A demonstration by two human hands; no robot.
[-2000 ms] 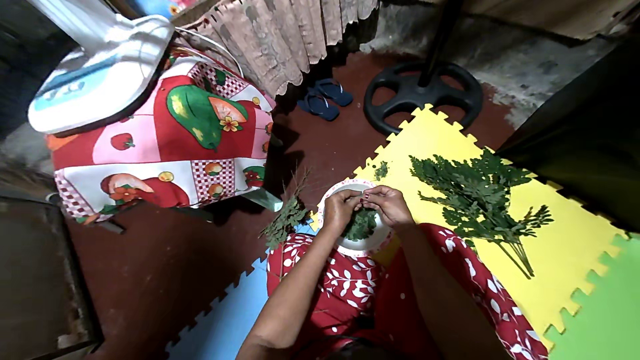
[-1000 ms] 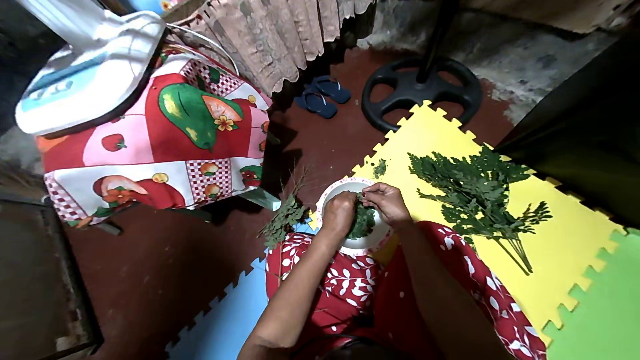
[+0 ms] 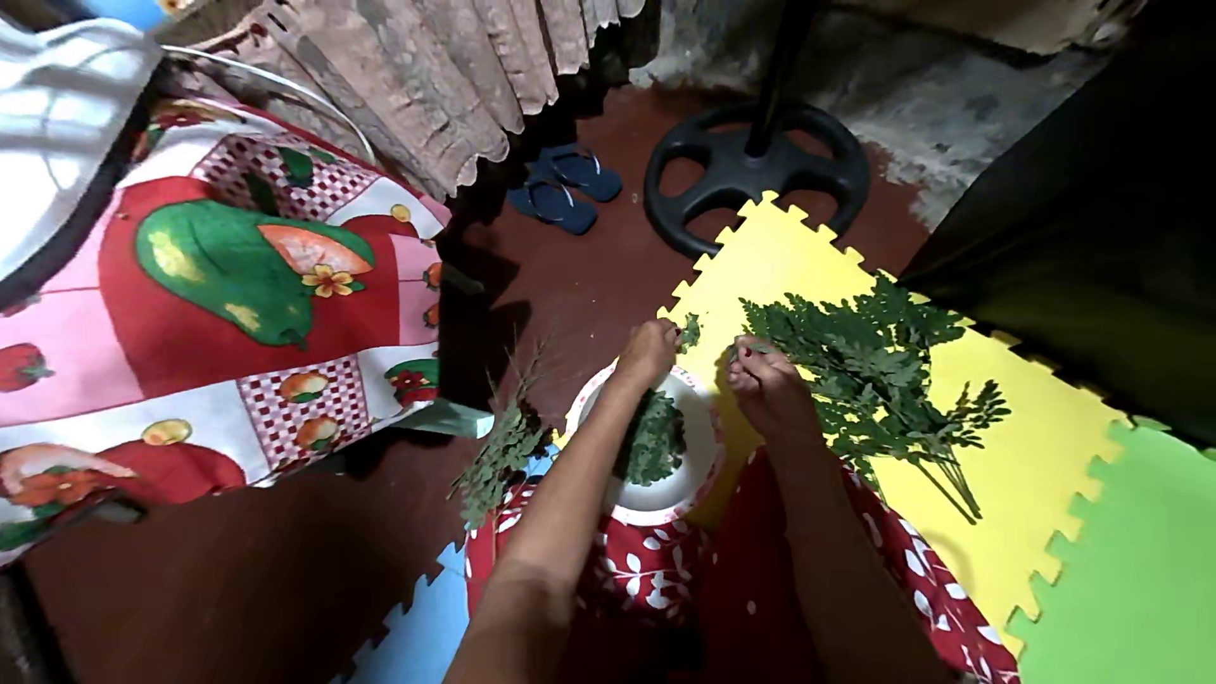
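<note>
A white bowl [image 3: 704, 432] with a red-patterned rim sits by my lap, with loose green leaves [image 3: 654, 439] inside. My left hand [image 3: 653, 348] is above the bowl's far edge, its fingers beside a small leaf sprig [image 3: 691, 332] on the yellow mat; whether it grips the sprig cannot be told. My right hand [image 3: 768, 380] is right of the bowl, over the mat, its fingers curled near a bit of green; a hold on it is unclear. Just beyond it lies a bunch of leafy stems [image 3: 874, 366]. Left of the bowl are thin stems with leaves [image 3: 508, 446].
Yellow [image 3: 1026, 475], green and blue foam mats lie on the red floor. A black round stand base [image 3: 755, 176] and blue flip-flops [image 3: 565, 188] are farther off. At left, a fruit-print cloth [image 3: 266, 285] covers a piece of furniture with a white appliance on top.
My hands were together over the bowl and have moved apart: the left to the bowl's far side, the right toward the leafy bunch. The leaves in the bowl are now more exposed.
</note>
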